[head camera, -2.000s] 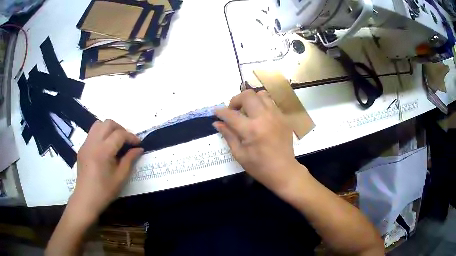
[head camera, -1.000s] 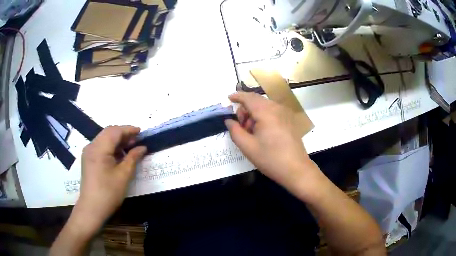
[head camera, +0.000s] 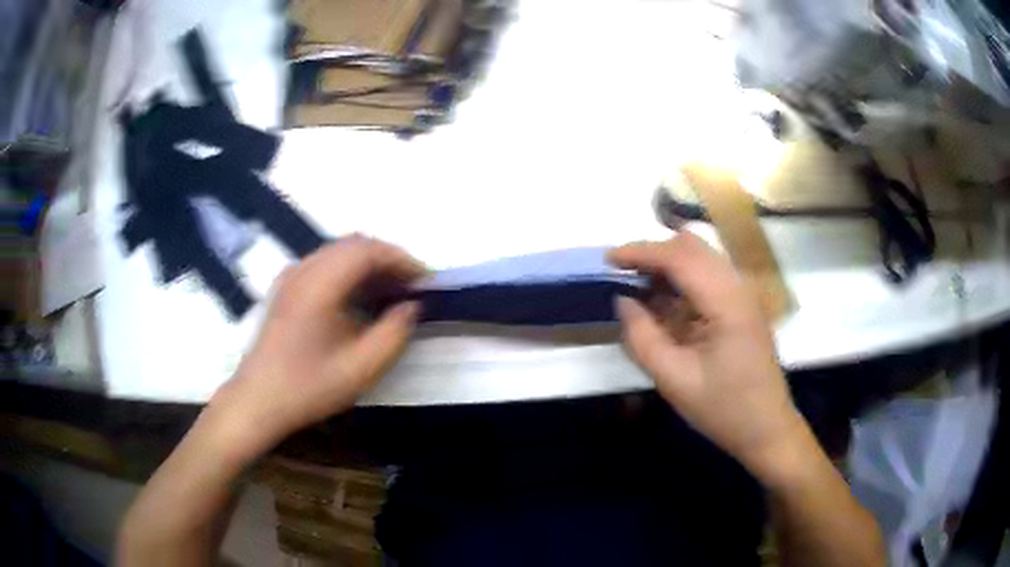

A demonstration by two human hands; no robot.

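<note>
A stack of strips (head camera: 521,303), black in front with pale blue-white edges fanned along the top, is stretched level between my two bare hands near the table's front edge. My left hand (head camera: 332,321) pinches its left end between thumb and fingers. My right hand (head camera: 698,332) pinches its right end the same way. The ends are hidden by my fingers. The frame is blurred, so single strips cannot be counted.
Loose black strips (head camera: 188,166) lie heaped at the left. Black-bordered tan panels (head camera: 366,94) are piled at the back. A tan card strip (head camera: 744,238) lies right of my right hand, with black scissors (head camera: 899,222) farther right by the blurred sewing machine.
The view has shifted, so the table's things appear farther right or higher. The strips now lie more level in the view. Both hands still hold the ends.
</note>
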